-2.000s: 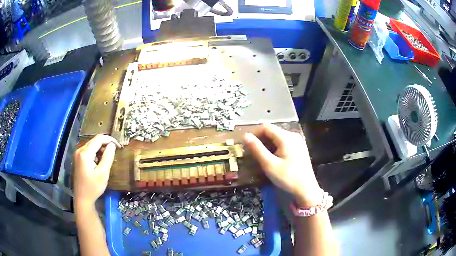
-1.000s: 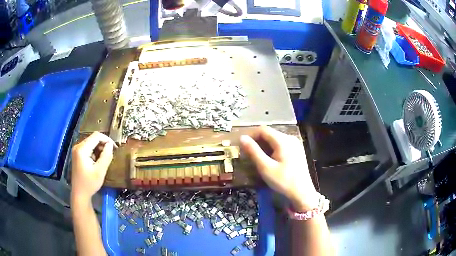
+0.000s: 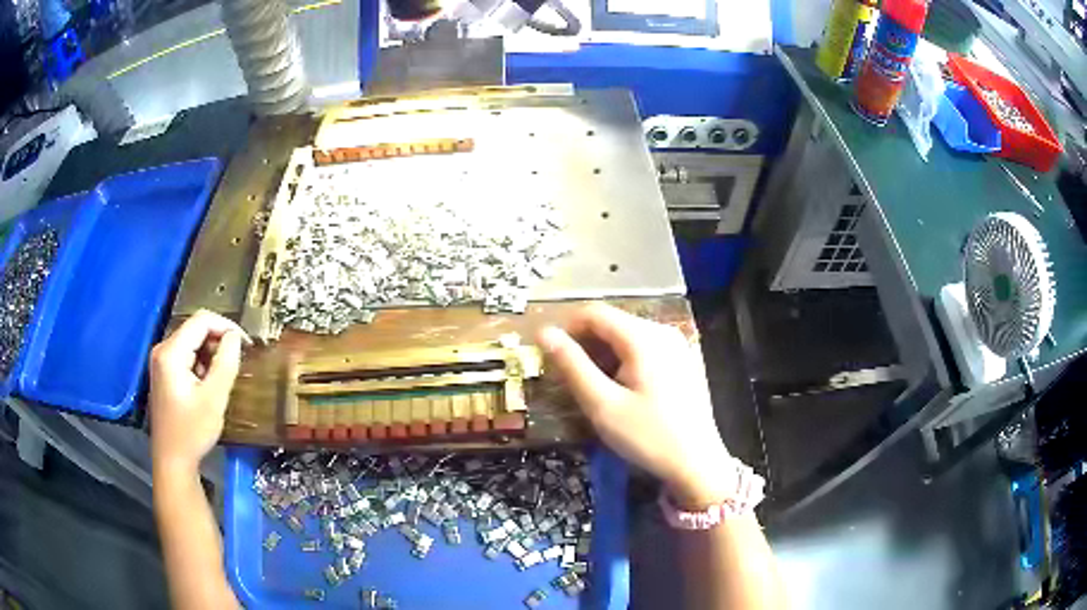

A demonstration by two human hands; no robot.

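The brass-coloured fixture (image 3: 405, 411) lies on the wooden front board (image 3: 572, 417), its red-brown teeth facing me. The long clamp bar (image 3: 411, 384) lies across its upper part, with a thin green line below the bar. My right hand (image 3: 626, 387) is at the fixture's right end, thumb and forefinger near the end of the bar; whether they grip it is unclear. My left hand (image 3: 191, 387) is left of the fixture, fingers curled with thumb near forefinger; I cannot tell if anything is between them. The connector pile (image 3: 393, 256) lies on the plate behind.
A near blue tray (image 3: 405, 572) with scattered connectors is below the board. A second fixture (image 3: 393, 151) and a guide rail (image 3: 277, 238) are on the metal plate (image 3: 620, 226). Side blue trays (image 3: 119, 286) are left. A fan (image 3: 1007, 286), spray cans and red bin (image 3: 1007, 113) are right.
The plate, fixture, near tray and both hands have shifted slightly left in the view. The hands keep much the same pose beside the fixture.
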